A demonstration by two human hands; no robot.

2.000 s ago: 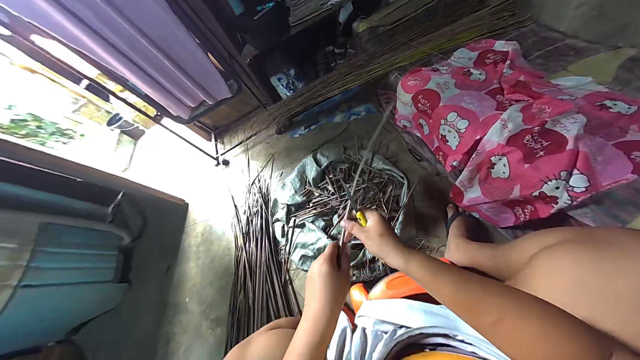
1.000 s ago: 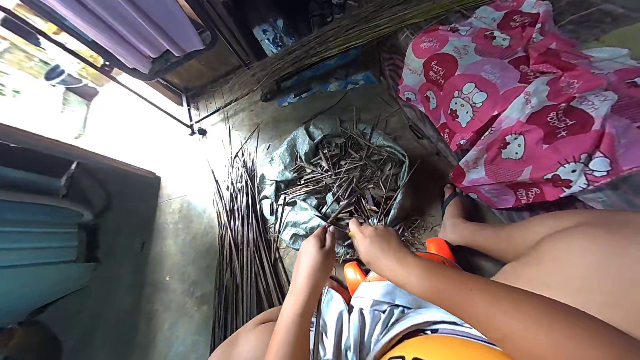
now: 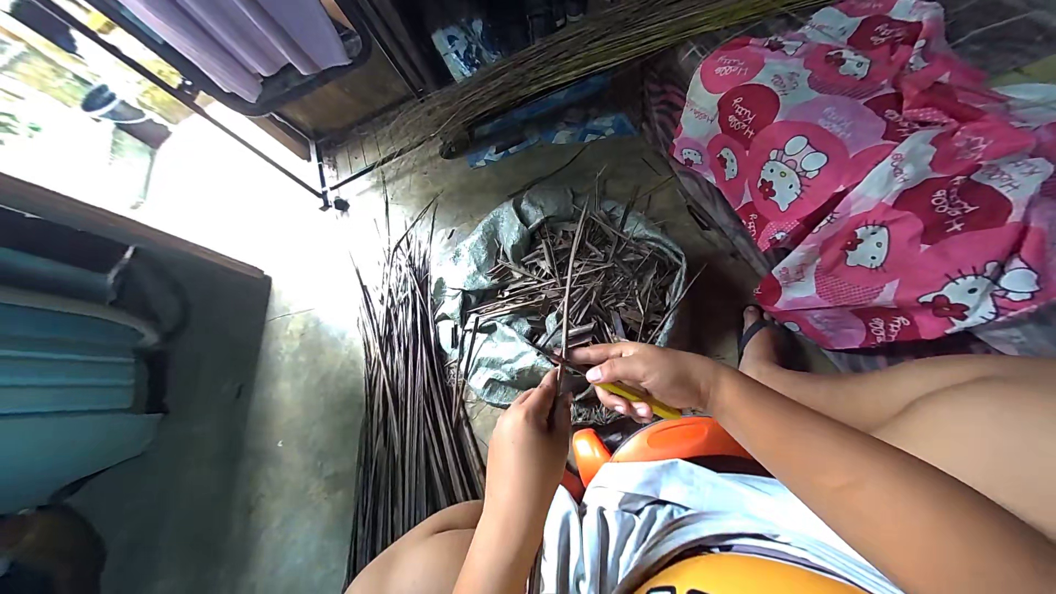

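My left hand [image 3: 532,421] pinches a thin dried palm leaf strip [image 3: 569,285], which points away from me over an opened woven plastic sack [image 3: 495,363]. My right hand [image 3: 652,379] holds a knife with a yellow handle [image 3: 639,399]; its dark blade lies across the strip just above my left fingertips. Short cut pieces of dried leaf [image 3: 606,272] are heaped in the sack. Left of it, a bundle of long dried leaf strips [image 3: 404,396] lies on the floor, partly hidden by my leg.
An orange plastic object [image 3: 681,439] is between my legs. A pink printed cloth [image 3: 858,190] lies at the right. Long thin palm ribs [image 3: 577,41] stretch across the back, above a blue patterned item [image 3: 553,128]. Blue-green furniture [image 3: 66,371] stands at the left, beside the bright doorway.
The hands were close together over the near edge of the sack; now the right hand's fingers are spread more and the knife shows plainly. A long strip now extends upward from the left hand.
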